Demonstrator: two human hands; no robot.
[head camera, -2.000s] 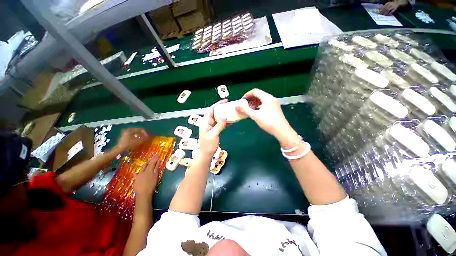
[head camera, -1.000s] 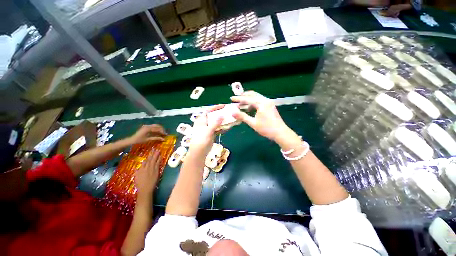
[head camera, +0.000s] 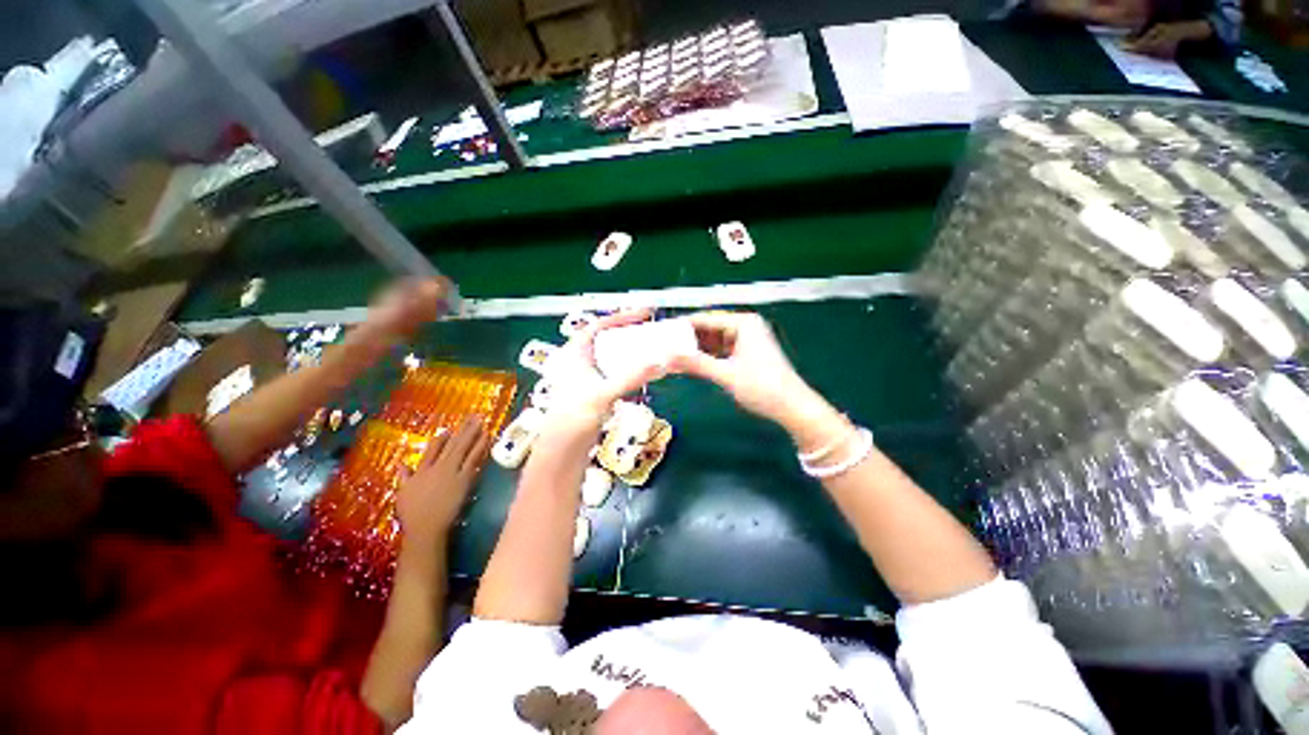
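Observation:
A cream plastic unit (head camera: 646, 349) is held level in front of me above the bench, its plain side up. My left hand (head camera: 586, 376) grips its left end. My right hand (head camera: 737, 359) is closed around its right end, with something dark reddish showing between the fingers. The underside of the unit is hidden. More cream housings with dark middles lie in a loose pile (head camera: 518, 437) on the bench by my left forearm. A yellowish open piece (head camera: 635, 442) lies just below my hands.
Two housings lie on the green belt (head camera: 668, 273). A tall stack of clear blister trays (head camera: 1062, 359) stands at right. A neighbour in red at left reaches over an orange strip sheet (head camera: 388, 467). A slanted grey post (head camera: 309, 165) crosses upper left. Far units (head camera: 675, 72) sit across the belt.
My hands have closed in on the unit from both ends, the right fingers no longer spread. The two belt housings have shifted right in view. The neighbour's one hand has moved up off the orange sheet.

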